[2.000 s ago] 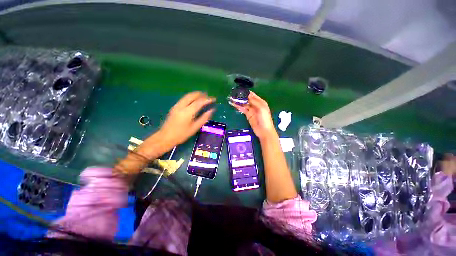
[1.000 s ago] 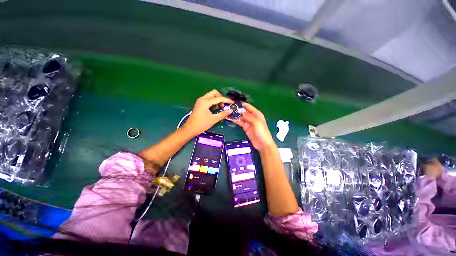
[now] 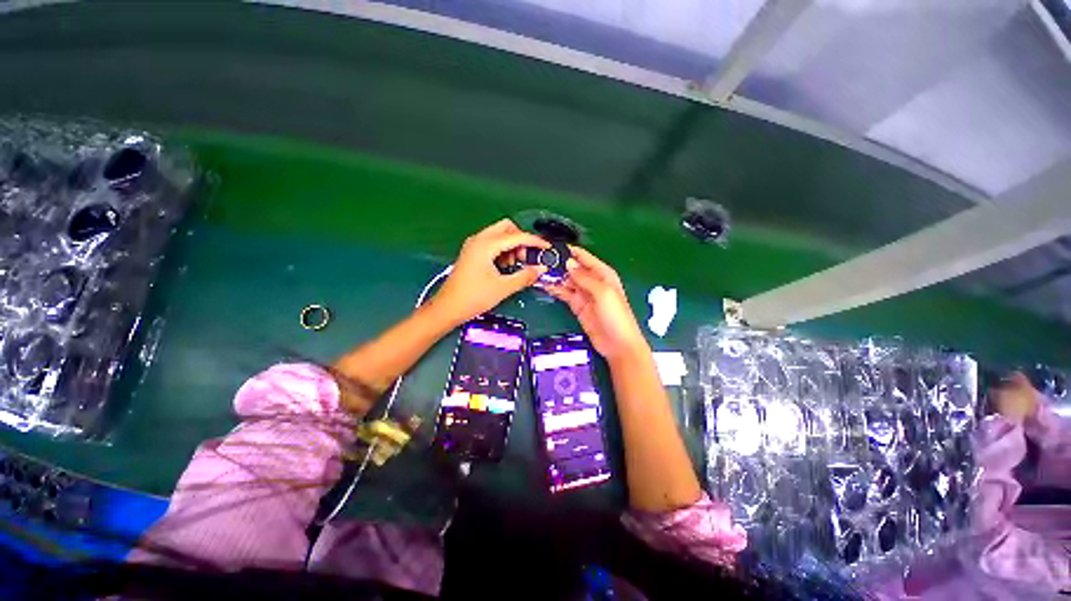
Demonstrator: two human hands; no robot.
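A small round black unit [image 3: 553,261] with a paler ring on its face is held between my two hands above the phones. My left hand [image 3: 484,272] pinches its left side, near the white cable [image 3: 437,282] that passes behind the wrist. My right hand [image 3: 597,303] grips its right side. A dark round piece [image 3: 552,228] shows just behind it. The left phone [image 3: 482,387] shows coloured tiles and has a cable in its bottom edge. The right phone [image 3: 568,411] shows a purple screen with a circle.
A clear blister tray [image 3: 71,270] lies at left, another [image 3: 840,440] at right beside a white post [image 3: 904,261]. A wrapped dark unit [image 3: 705,221] lies behind. A small ring [image 3: 314,317], yellowish tape [image 3: 388,439], crumpled white paper [image 3: 661,310] and a white slip [image 3: 669,367] lie around. Another person's hand [image 3: 1016,397] is at far right.
My left hand has moved from above the left phone to the unit, and the white cable has come up with it. My right hand has kept hold of the unit. The view has shifted slightly.
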